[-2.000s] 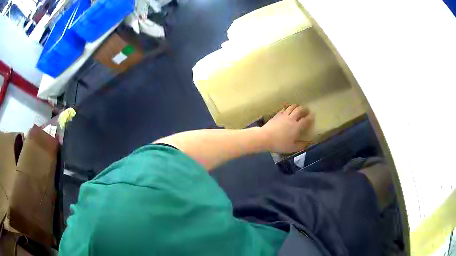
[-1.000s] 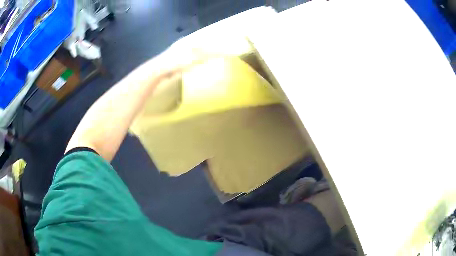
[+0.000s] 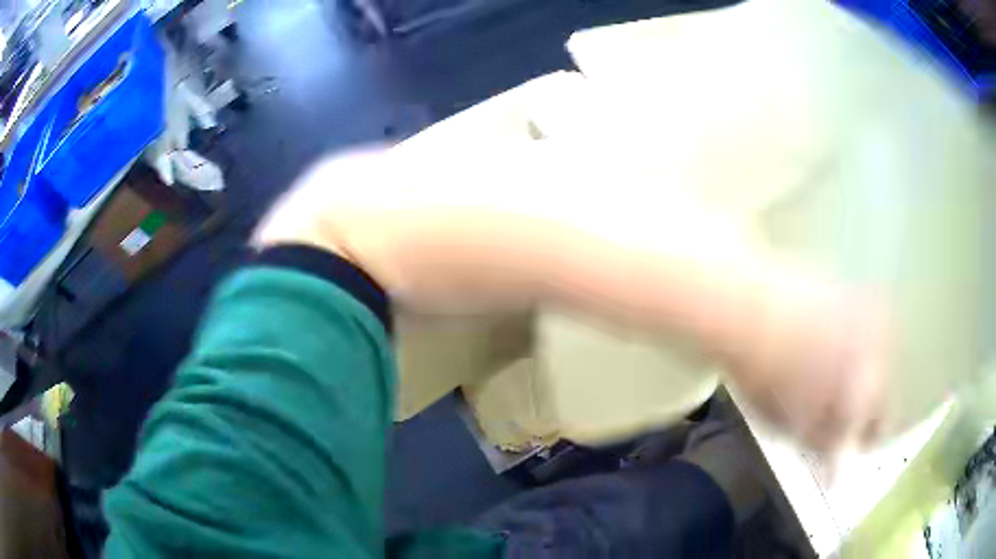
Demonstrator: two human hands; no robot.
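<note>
A large pale beige panel spreads over the white table and hangs over its near left edge, washed out by glare. My left arm in a green sleeve reaches across it from the lower left. My left hand is at the panel's right part, above the table. The hand is heavily blurred, so whether its fingers grip the panel cannot be told. Beneath the hanging panel, other beige-yellow panels lie low beside my lap. My right hand is out of the picture.
A pale yellow strip lies on the table at the lower right, beside a dark and white cluttered part cut off by the rim. Blue bins and a brown carton stand at the left beyond the dark floor. Another blue item is at the upper right.
My left hand has moved from the low stack up and right over the table. A large panel has come up from the stack and now covers much of the tabletop.
</note>
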